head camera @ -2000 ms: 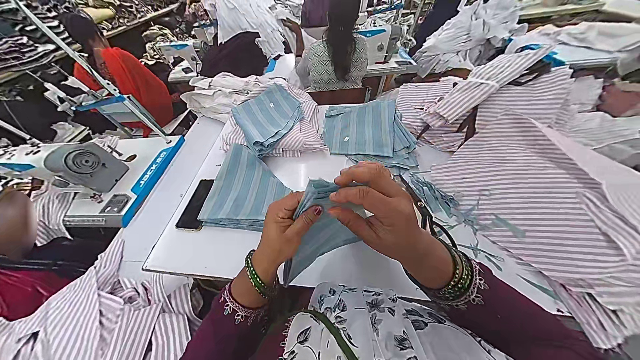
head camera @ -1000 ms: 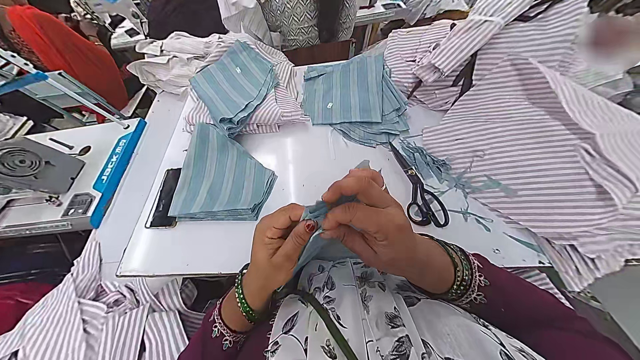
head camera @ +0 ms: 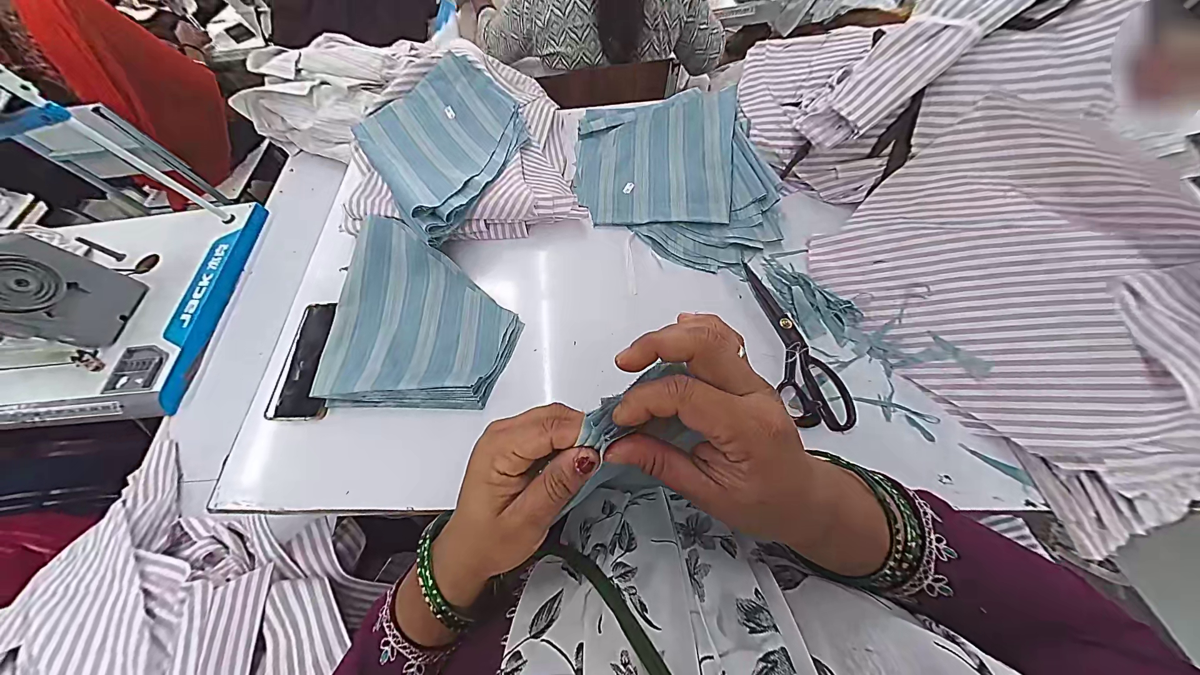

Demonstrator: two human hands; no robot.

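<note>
A folded blue striped fabric piece is pinched between my two hands over the table's near edge. My left hand grips its left end between thumb and fingers. My right hand holds it from the right, thumb and fingertips on the cloth. Left of my hands lies a stack of blue striped fabric pieces, partly over a black phone. Black-handled scissors lie beyond my right hand, beside thin blue fabric trimmings.
Two more blue fabric stacks are at the table's back. Striped garments cover the right side; others hang at lower left. A Jack sewing machine stands left. A person in patterned clothing sits beyond the table.
The view has tilted down since two seconds ago. Both hands still hold the blue fabric; the fingers of my right hand have shifted on it.
</note>
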